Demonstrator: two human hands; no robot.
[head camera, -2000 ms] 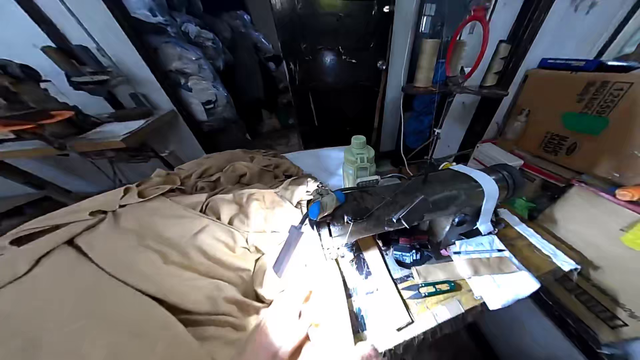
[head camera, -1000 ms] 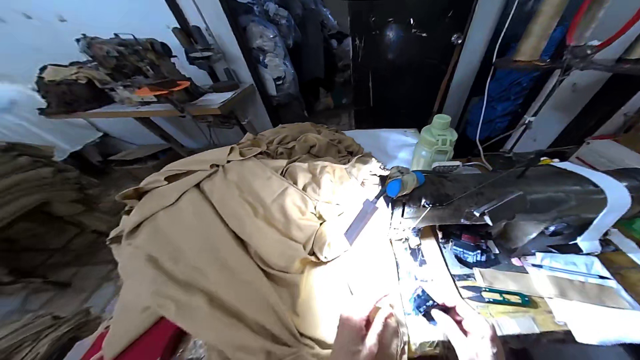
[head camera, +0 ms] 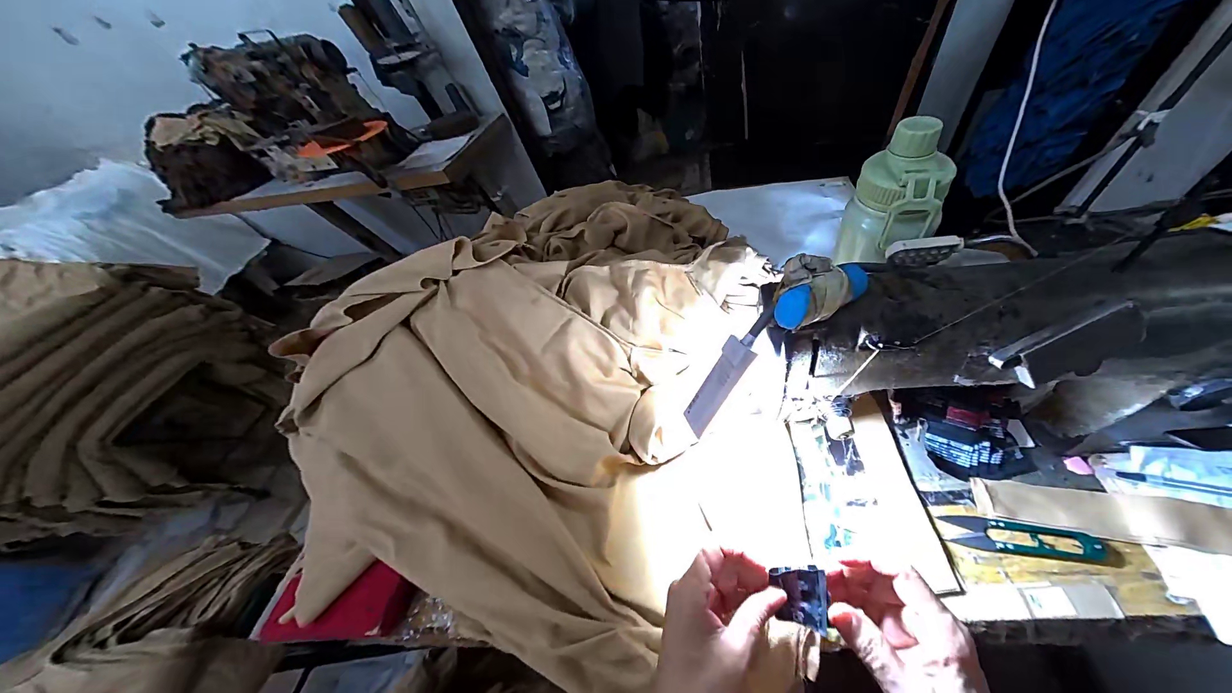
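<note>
My left hand (head camera: pixel 722 621) and my right hand (head camera: pixel 895 621) pinch a small dark woven label (head camera: pixel 801 599) between them at the table's near edge. Tan fabric (head camera: pixel 500 385) lies in a big heap left of the sewing machine (head camera: pixel 1001 308), and a folded bit of it is by my left fingers. A bright lamp glare washes out the cloth near the needle area. A grey tag-like strip (head camera: pixel 720 385) hangs beside a blue roll (head camera: pixel 818 294) bound with cloth on the machine's head. Green-handled thread snips (head camera: pixel 1030 539) lie right of my hands.
A green water bottle (head camera: pixel 895 192) stands behind the machine. Dark labels (head camera: pixel 972 443) and a tan strip (head camera: pixel 1088 510) lie on the right. Stacked tan cloth (head camera: pixel 106 404) is at far left, with a red item (head camera: pixel 337 606) under the heap. A cluttered shelf (head camera: pixel 318 188) stands behind.
My hands have come together around the dark label; a second ago they were apart, with the label near my right hand. The view has swung left since two seconds ago.
</note>
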